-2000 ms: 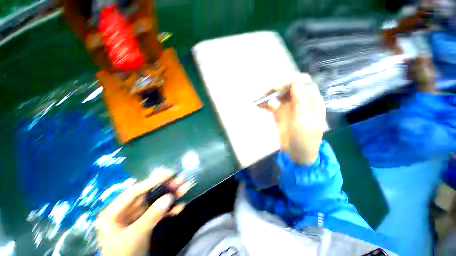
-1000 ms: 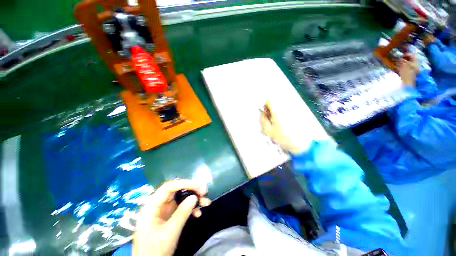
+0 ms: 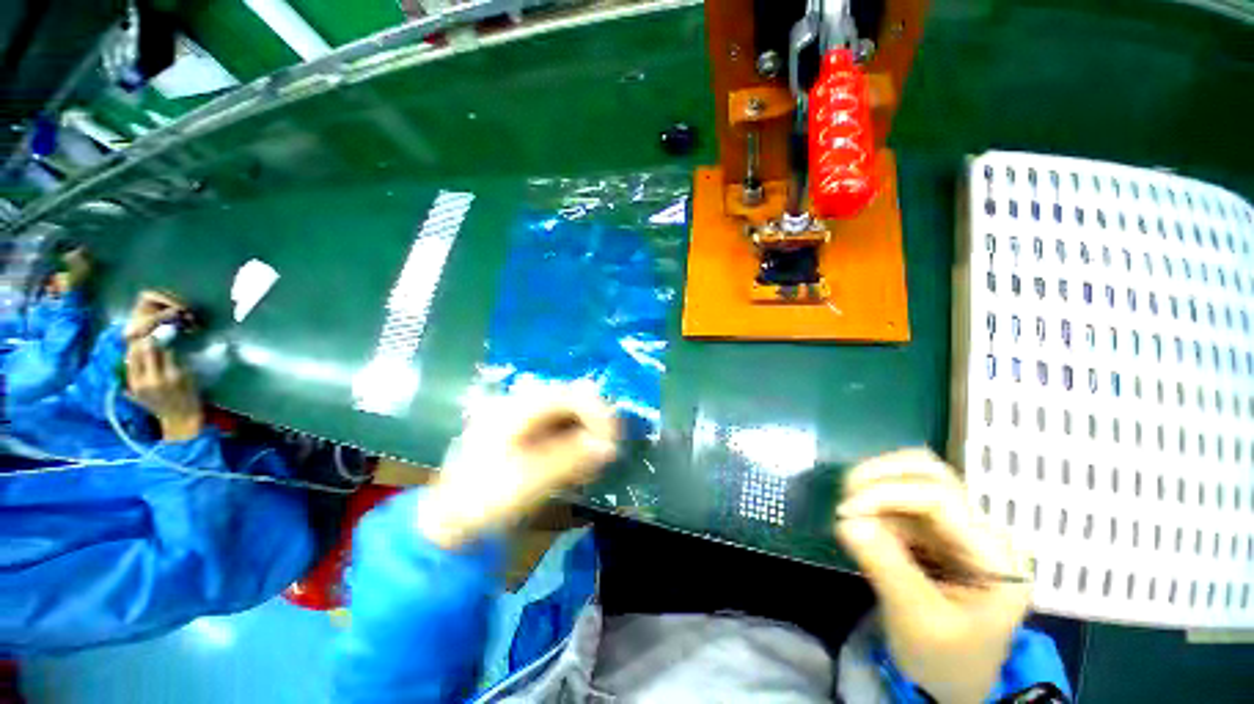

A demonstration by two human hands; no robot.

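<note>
My left hand (image 3: pixel 530 461) is blurred, above the lower edge of a blue film sheet (image 3: pixel 578 296) in a shiny clear bag. Its fingertips are together; a dark patch shows between them, and I cannot tell what it is. My right hand (image 3: pixel 928 564) is at the front edge, left of a white foam tray (image 3: pixel 1114 413) with rows of small dark elongated parts. A thin dark tool, apparently the tweezers (image 3: pixel 1001 578), sticks out of its fingers to the right. A small pale sheet with a grid of tiny squares (image 3: pixel 761 488) lies between my hands.
An orange press base (image 3: pixel 798 319) with a red handle (image 3: pixel 842 138) stands behind the grid sheet. A small black part (image 3: pixel 678 138) lies left of the press. A whitish gridded strip (image 3: pixel 415 310) and a white scrap (image 3: pixel 253 288) lie left. A person in blue (image 3: pixel 138 509) works far left.
The view has swung left, so the press and tray now sit further right. My right hand has left the tray's surface for the bench edge. My left hand is now over the blue film.
</note>
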